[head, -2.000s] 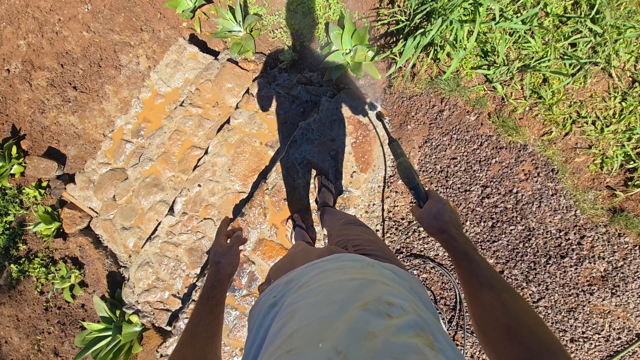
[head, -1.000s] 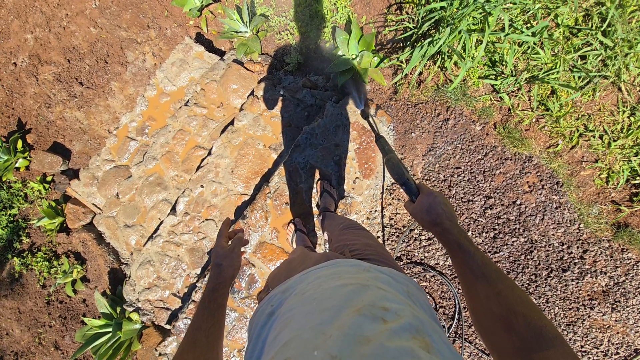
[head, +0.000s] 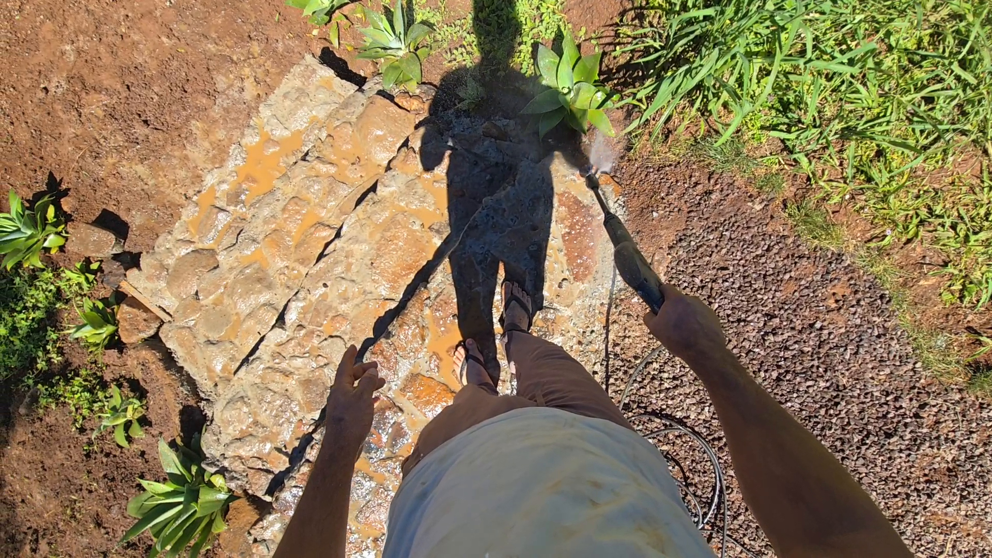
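My right hand (head: 686,324) is closed around the grip of a pressure washer lance (head: 632,260), which points up and away from me. Spray (head: 603,153) leaves its nozzle near the far right edge of the wet stone steps (head: 349,240). On the left, my left hand (head: 354,391) hangs over the steps with its fingers apart and slightly curled, holding nothing. Muddy orange water (head: 267,164) lies in the hollows of the stones. My feet in flip-flops (head: 515,304) stand on the paving, and my shadow covers part of it.
A thin black hose (head: 717,465) lies coiled on the reddish gravel (head: 821,372) at the right. Agave-like plants (head: 572,89) grow past the far edge, with others (head: 186,500) at the left. Tall grass (head: 775,70) fills the upper right. Loose stones (head: 138,319) and bare soil border the left side.
Between one second ago and now, the lance tip has swung slightly, and the spray shows more plainly off its nozzle. My left hand stays in about the same place.
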